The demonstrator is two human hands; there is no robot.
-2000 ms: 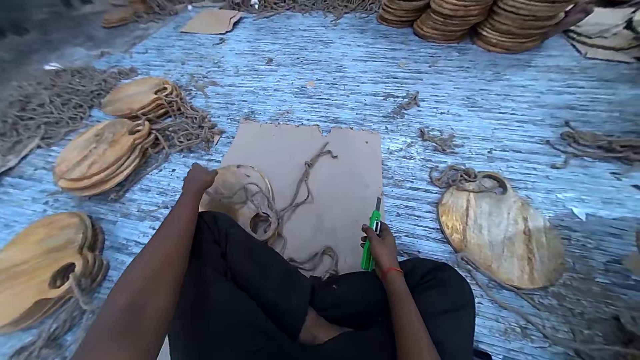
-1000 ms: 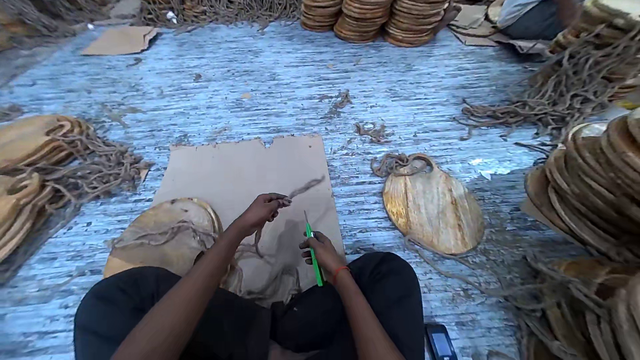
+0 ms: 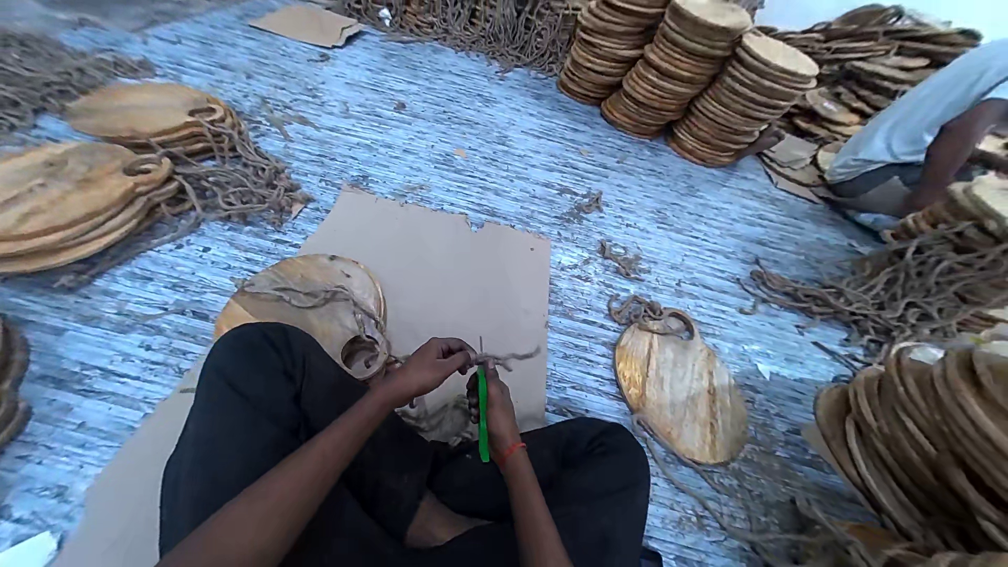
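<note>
My left hand (image 3: 431, 367) pinches a brown rope (image 3: 512, 358) near its frayed end. Close beside it, my right hand (image 3: 496, 405) is shut on a green utility knife (image 3: 483, 413), whose blade points up at the rope. Blade and rope cross or overlap; whether the blade touches is unclear. The rope runs back toward the hole of a round wooden board (image 3: 315, 272), which lies partly under my left knee on a cardboard sheet (image 3: 441, 260). Another oval wooden board (image 3: 681, 386) with rope through its handle hole lies to the right on the floor.
Stacked boards with ropes (image 3: 79, 189) lie at left. Tall stacks of round boards (image 3: 697, 75) stand at the back. More boards (image 3: 929, 433) and a rope heap (image 3: 882, 291) are at right. Another person (image 3: 929, 134) sits at the upper right. Rope scraps (image 3: 622, 260) litter the floor.
My two hands have come together at the rope. Two seconds ago my left hand was at the round board; one second ago it held the rope up, apart from the knife.
</note>
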